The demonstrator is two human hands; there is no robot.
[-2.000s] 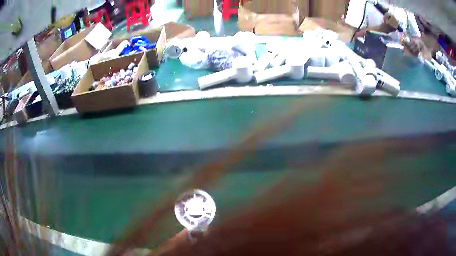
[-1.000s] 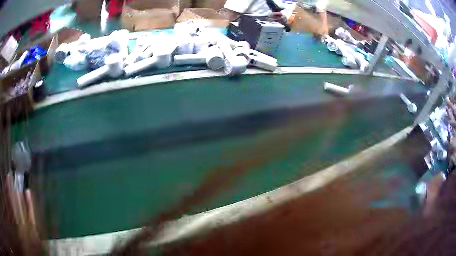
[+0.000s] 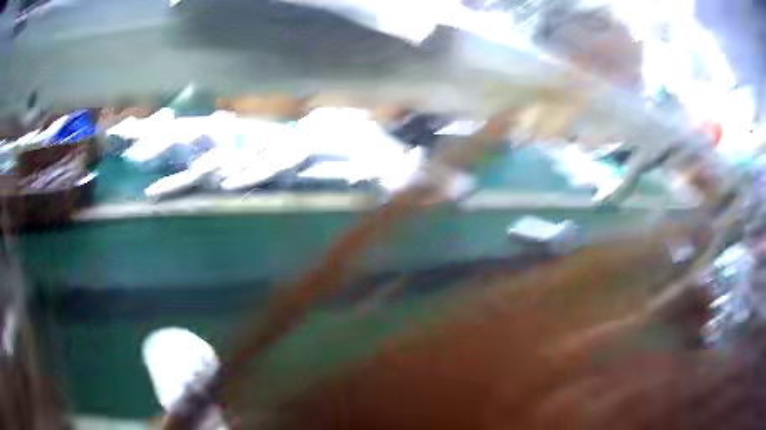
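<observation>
The picture is strongly blurred. A white rounded head, likely of a fan body (image 3: pixel 178 363), stands up at the lower left, in front of the green conveyor belt (image 3: pixel 168 252). Its lower part runs down behind reddish-brown strands. A small brownish patch at its base may be part of my left hand or hair; I cannot tell whether a hand grips it. I cannot make out my right hand. Reddish-brown strands cover much of the lower middle and right.
A pale side rail (image 3: pixel 294 202) edges the belt, with a white pile of fan bodies (image 3: pixel 260 151) beyond it. A single white unit (image 3: pixel 542 233) lies on the belt at right. A brown box (image 3: pixel 50 189) is at left. A pale overhead shelf (image 3: pixel 210 59) crosses above.
The view has swung right, then tilted up since one second ago, bringing the shelf into view. The white rounded head now shows at lower left; a blurred pale piece was at the left edge before.
</observation>
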